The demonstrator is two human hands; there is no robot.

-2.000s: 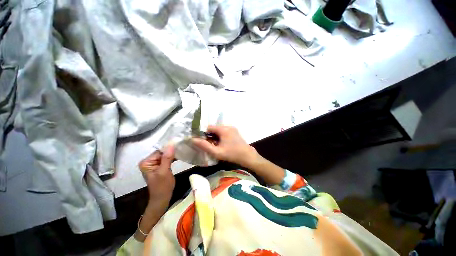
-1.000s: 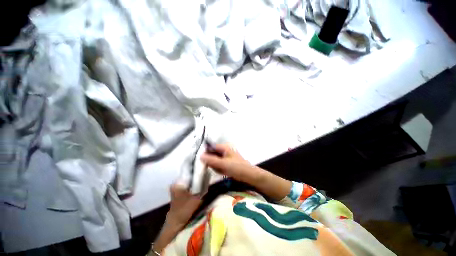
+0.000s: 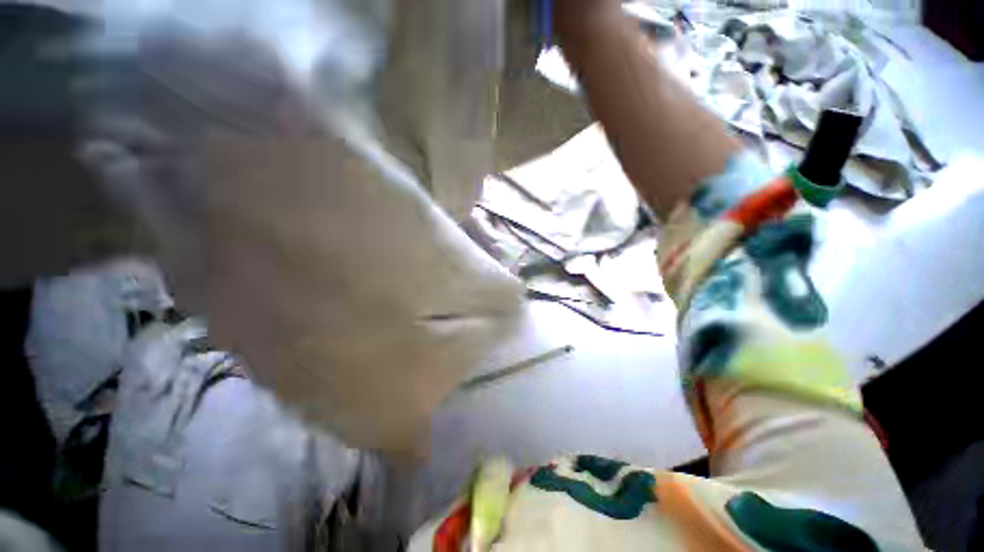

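A large pale garment (image 3: pixel 324 248) is lifted close in front of me and fills the left and middle of the view, badly blurred. My right arm reaches up to the top edge. My right hand (image 3: pixel 583 13) is cut off by that edge, only its base shows, so its fingers and what they hold cannot be told. A bit of blue shows beside it. My left hand is not visible; the raised cloth covers that side.
More pale garments (image 3: pixel 588 205) lie bunched on the white table (image 3: pixel 615 394). A black block (image 3: pixel 833 146) in a green holder (image 3: pixel 815 188) stands at the right. Other pale garments (image 3: pixel 162 399) lie at the lower left. A thin strip lies near the front.
My right arm has swung up and forward from the table's front edge. The cloth has risen off the table towards the camera. My left hand has gone out of sight.
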